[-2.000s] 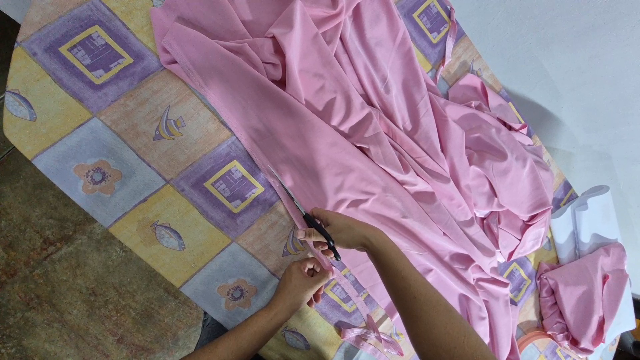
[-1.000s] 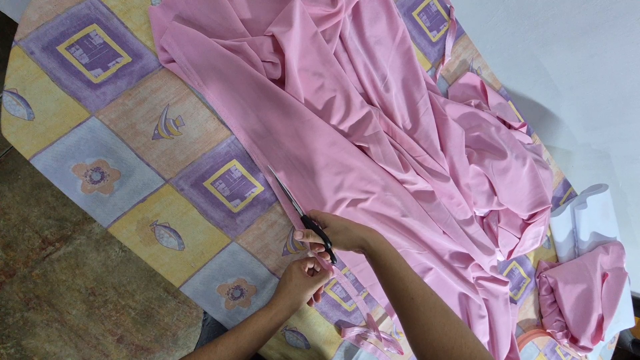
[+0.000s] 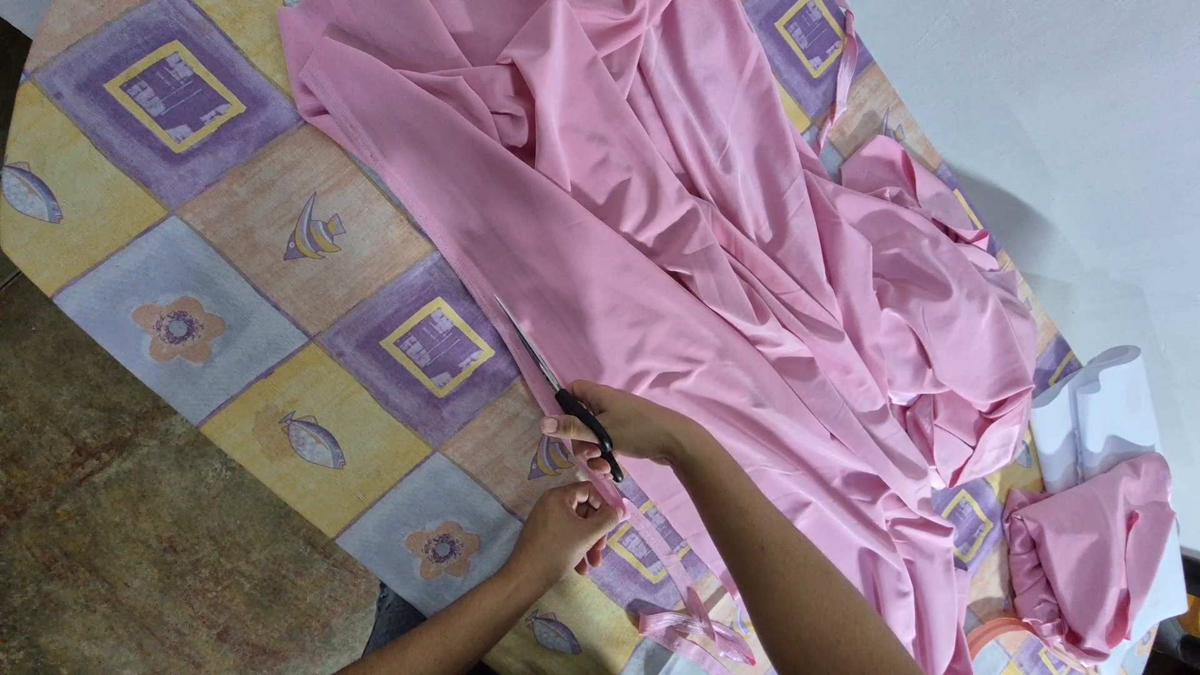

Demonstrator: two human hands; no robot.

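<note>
Pink fabric lies in folds across the table, its long edge running diagonally toward my hands. My right hand grips black-handled scissors, whose blades lie along that edge, pointing up and left. Just below, my left hand pinches a narrow pink strip at the fabric's edge. The strip trails down to the right and ends in a loose tangle on the tablecloth. Whether the blades are apart is hard to tell.
A patterned tablecloth with fish and flowers covers the table. On the right are a bunched pink cloth piece, white paper and part of an orange ring-shaped object. Another thin pink strip lies near the far edge, beside a white wall.
</note>
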